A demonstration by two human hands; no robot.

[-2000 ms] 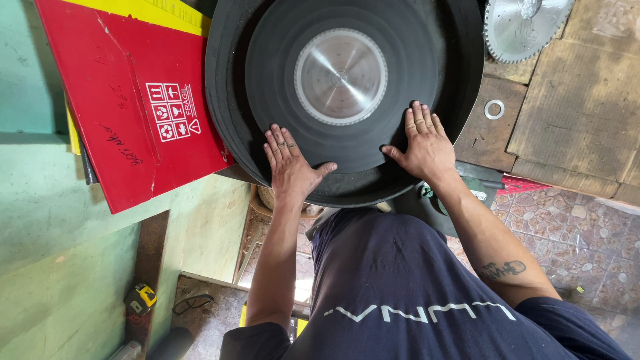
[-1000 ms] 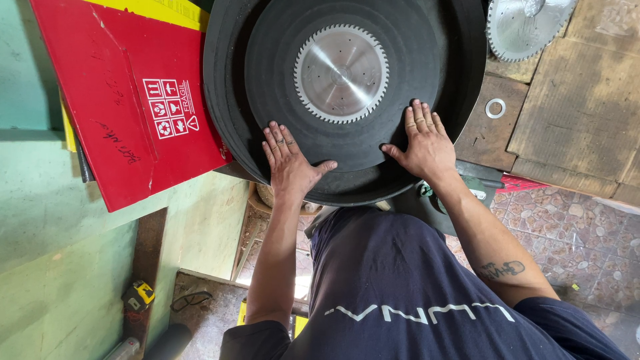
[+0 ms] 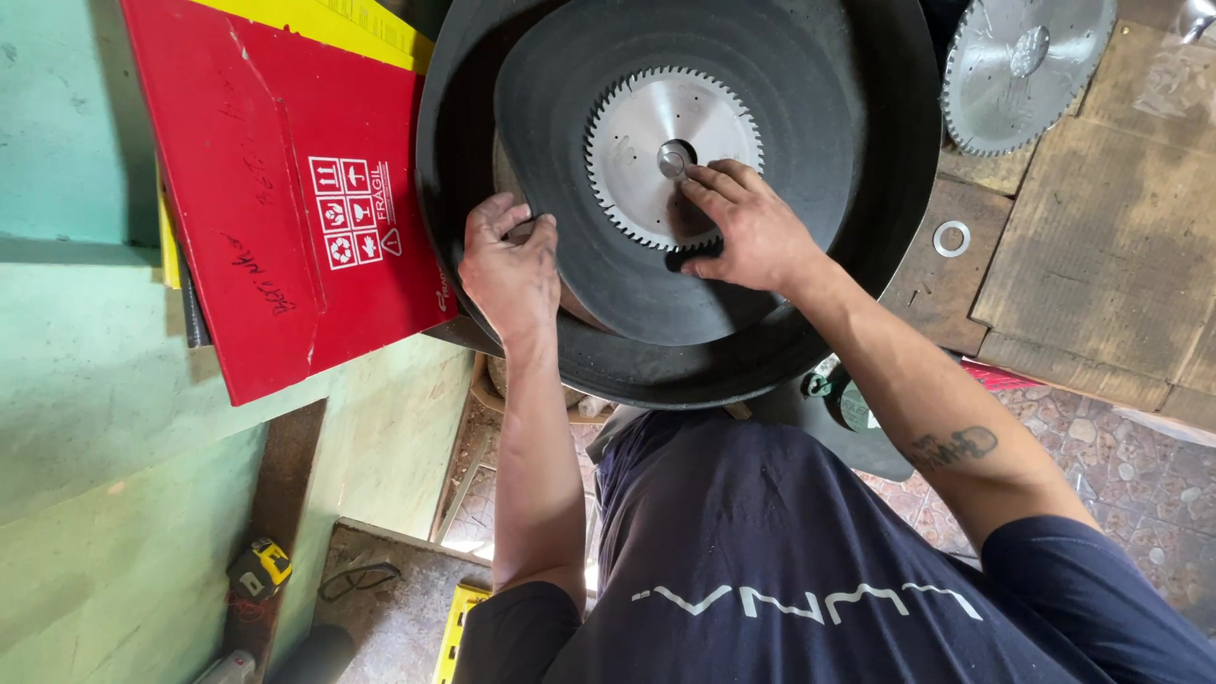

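Note:
A toothed circular saw blade (image 3: 646, 123) lies on a flexible black disc (image 3: 798, 85) inside a large round black basin (image 3: 883, 190). A round metal piece (image 3: 674, 160) sits at the blade's centre hole. My left hand (image 3: 514, 261) pinches the disc's left edge between thumb and fingers, and that edge is bent up from the surface beneath. My right hand (image 3: 746, 223) rests over the blade's lower right, fingertips by the centre piece and thumb near the lower teeth. Whether the right hand grips anything is hidden.
A red cardboard sheet (image 3: 247, 190) leans left of the basin. To the right are a second saw blade (image 3: 1031, 76), a metal washer (image 3: 951, 238) and cardboard (image 3: 1092, 256). A yellow tape measure (image 3: 261, 568) is at the lower left.
My left hand has moved up and left and taken the disc's edge, which is now bent. My right hand has moved from the disc's lower right onto the saw blade.

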